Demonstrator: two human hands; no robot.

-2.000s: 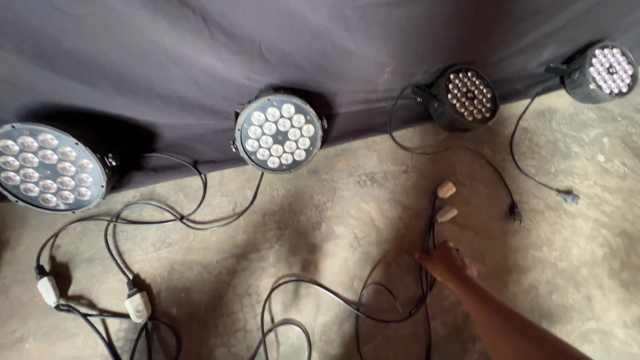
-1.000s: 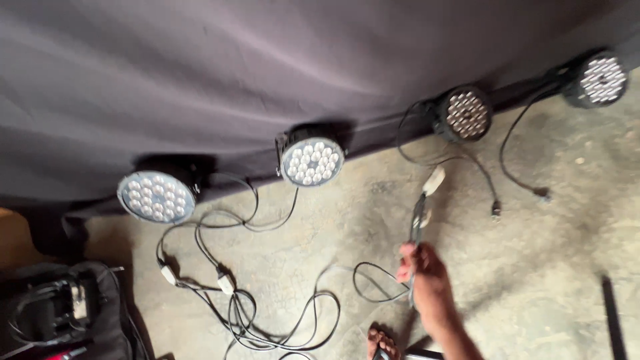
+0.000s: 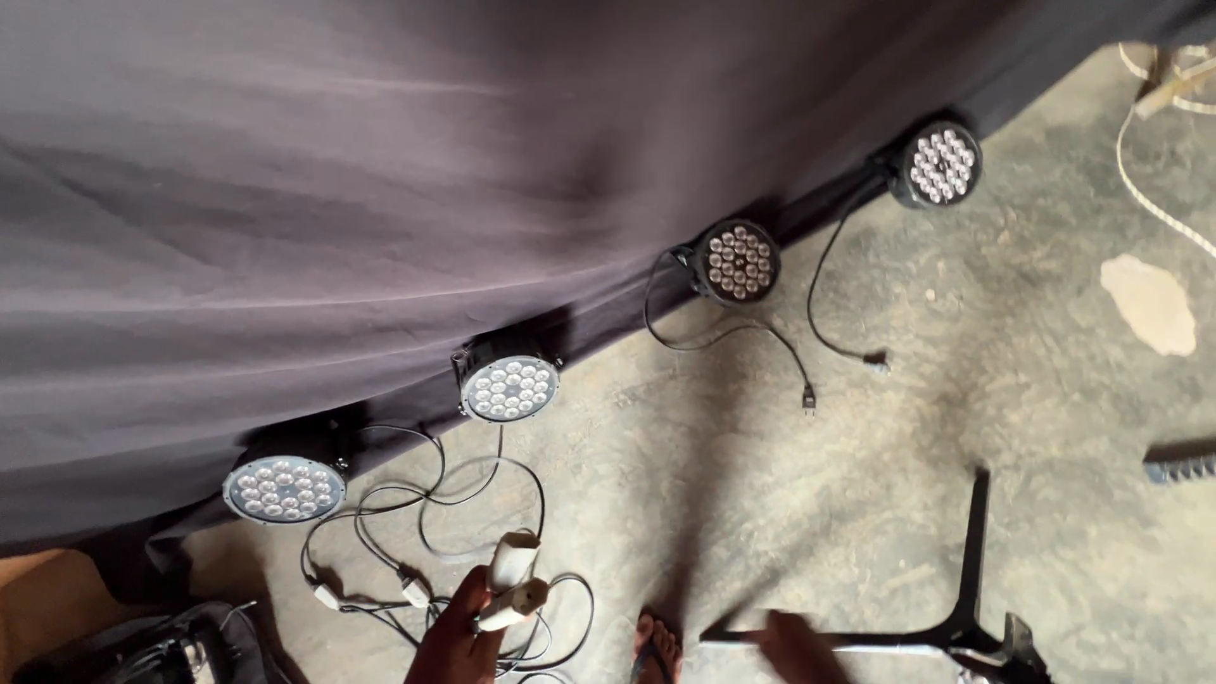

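My left hand (image 3: 461, 632) is closed around the cable ends of two white socket connectors (image 3: 514, 560), which stick up past the fingers. My right hand (image 3: 800, 648) is blurred at the bottom, over the leg of a black stand (image 3: 879, 639); whether it holds anything cannot be seen. Black cables (image 3: 570, 627) loop on the floor beside and behind my left hand. Two more white connectors (image 3: 415, 591) lie left of it, joined to cables from the two left LED stage lights (image 3: 285, 489). Two further LED lights (image 3: 738, 262) have loose plugs (image 3: 808, 399) on the floor.
A dark cloth (image 3: 332, 190) hangs behind the lights. An open black bag (image 3: 142, 646) with gear lies at the lower left. My sandalled foot (image 3: 657, 646) is at bottom centre. At the right are a pale rope (image 3: 1140, 176) and a blue-grey object (image 3: 1181, 468).
The white connectors, earlier at the raised hand right of the cable loops, are now in my left hand nearer those loops. My right hand is over the stand leg. The view has shifted.
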